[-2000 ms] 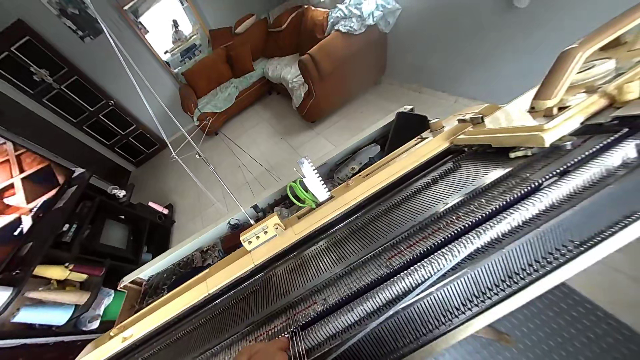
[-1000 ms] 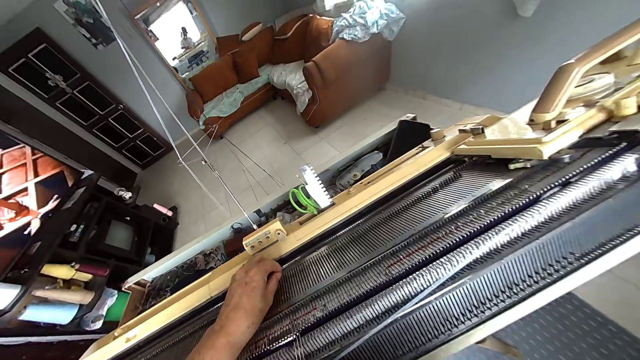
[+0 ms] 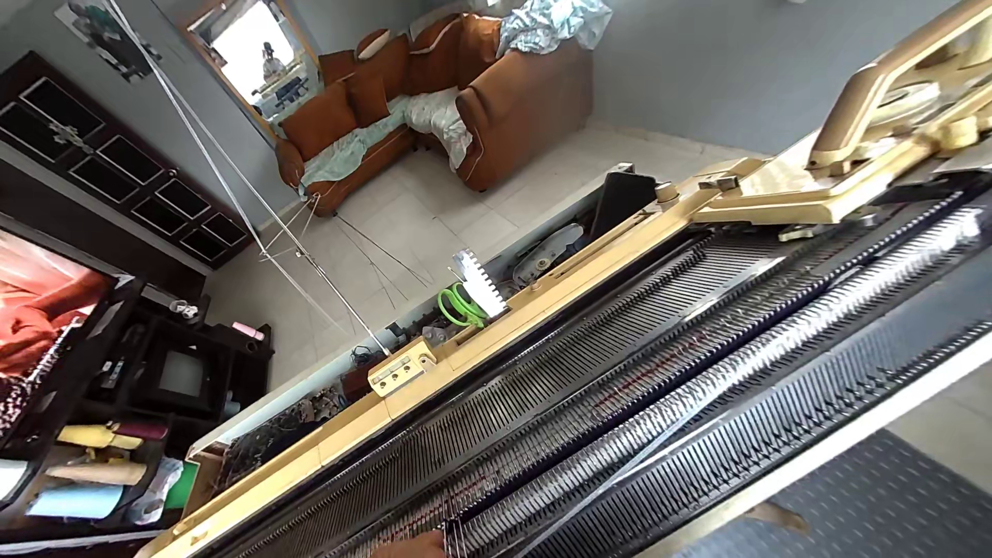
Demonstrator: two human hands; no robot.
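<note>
A double-bed knitting machine (image 3: 558, 349) runs diagonally across the view, its rows of needles showing. Only the top of my left hand (image 3: 411, 546) shows at the bottom edge, over the needle beds, beside a small pronged wire piece (image 3: 455, 536). Whether its fingers hold that piece is not clear. My right hand is not in view. The cream carriage (image 3: 821, 190) with its handle sits at the machine's upper right. On the rear cream rail are a block with holes (image 3: 401, 366), green-handled scissors (image 3: 463, 304) and a white toothed comb (image 3: 480, 283).
A yarn mast (image 3: 333, 287) rises behind the rail, with thin strands near it. Yarn cones (image 3: 93, 473) stand on a dark shelf unit at left. A brown sofa (image 3: 535, 108) is beyond. A blurred skin-toned shape (image 3: 777, 517) shows below the machine, over a patterned mat.
My left hand was at the lower rail near the holed block one second ago; it is now down at the bottom edge beside the pronged wire piece, where it also was two seconds ago.
</note>
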